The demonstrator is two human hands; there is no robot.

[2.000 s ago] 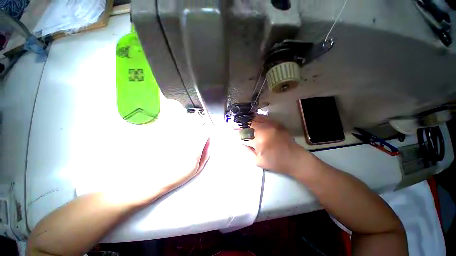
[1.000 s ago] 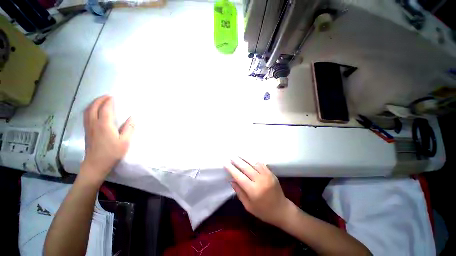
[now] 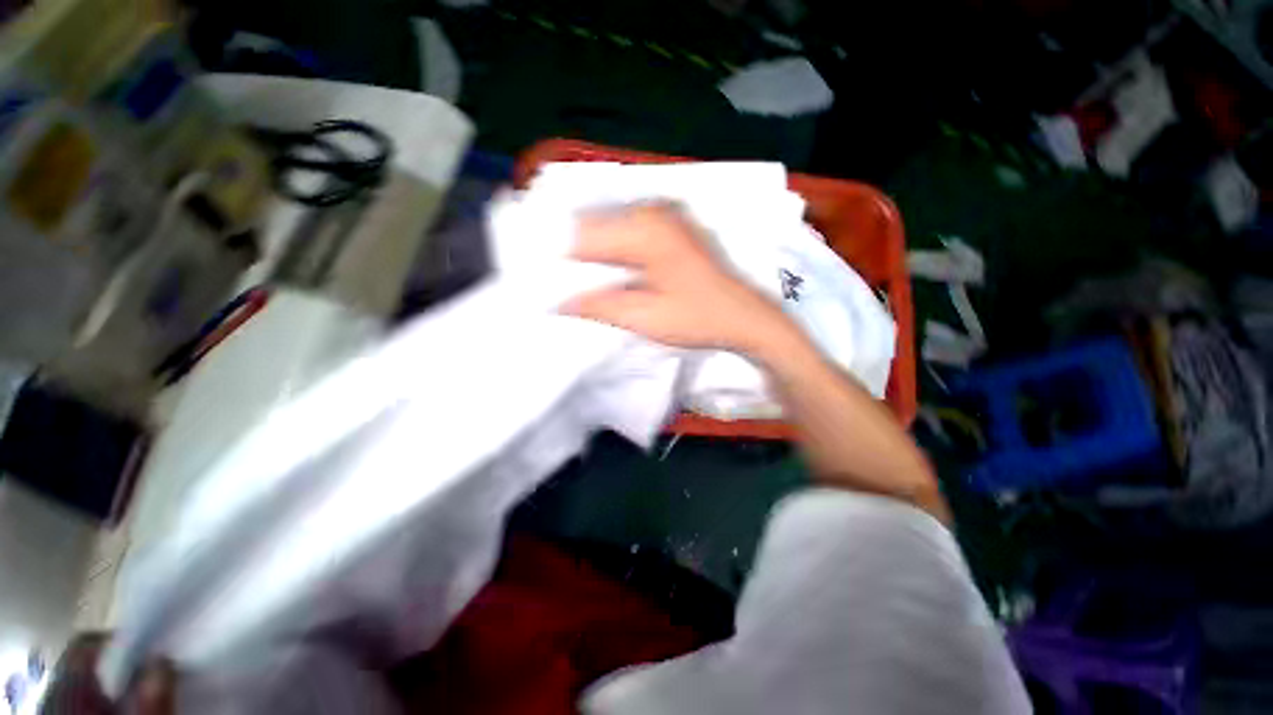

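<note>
A white fabric panel (image 3: 377,433), blurred, stretches from the lower left of the view up to an orange-red basket (image 3: 901,300). My right hand (image 3: 663,279) is over the basket with its fingers on the white cloth. My left hand (image 3: 126,691) is at the lower left edge, dark, blurred and partly cut off, at the near end of the panel. White pieces (image 3: 838,314), one with a small dark motif, lie in the basket. Where the panel ends and the heap begins is hard to tell.
Black-handled scissors (image 3: 328,161) and red and dark snips (image 3: 217,335) lie on the white table (image 3: 300,342) at left, with the dark smartphone (image 3: 70,447). A blue stool (image 3: 1075,412), a purple stool (image 3: 1117,650) and fabric scraps (image 3: 782,87) are on the green floor.
The view has swung right from the machine to the basket. The panel has left the tabletop and now spans towards the basket. My right hand has moved onto the cloth there.
</note>
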